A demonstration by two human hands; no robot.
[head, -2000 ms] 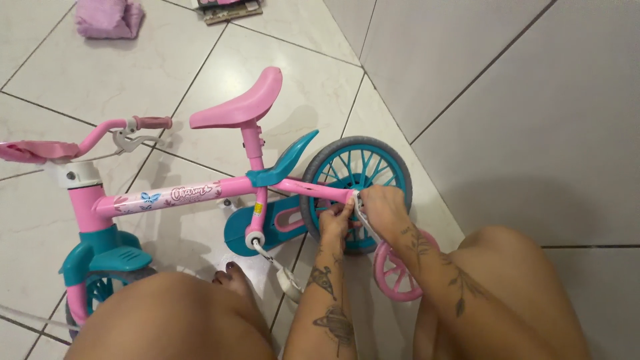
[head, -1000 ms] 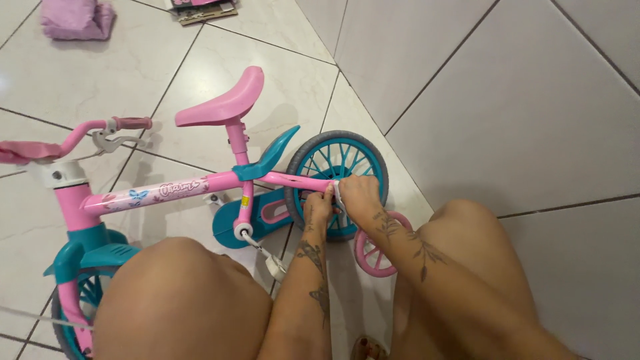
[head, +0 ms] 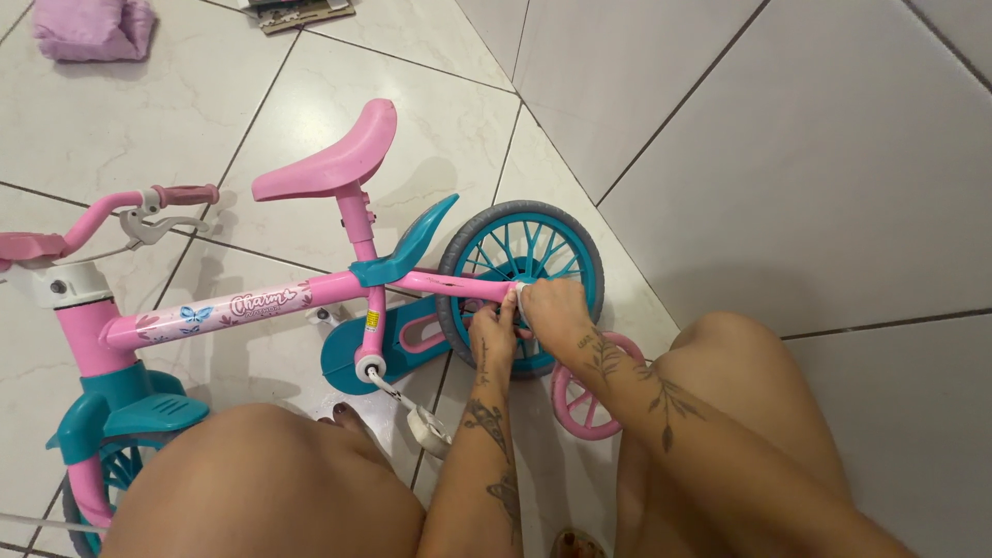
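A pink and teal child's bicycle [head: 232, 310] stretches across the head view, its rear wheel [head: 590, 271] at the centre right. My left hand [head: 492, 329] touches the end of the pink rear frame tube [head: 465, 285] beside the wheel hub, thumb and fingers close together. Against it, my right hand [head: 552, 314] is curled around a pale part at the axle; most of that part is hidden by the fingers. A pink training wheel [head: 585, 426] lies just below my right wrist. Whether either hand holds a small part or tool cannot be told.
Tiled wall [head: 814, 178] rises at the right, close to the rear wheel. A folded lilac cloth [head: 93, 29] and some cardboard [head: 306, 15] lie on the tiled floor at the top. The white pedal [head: 428, 432] hangs near my left forearm, between my bent knees.
Both hands stay at the rear axle; my left hand's fingers have shifted slightly there. The view has moved a little.
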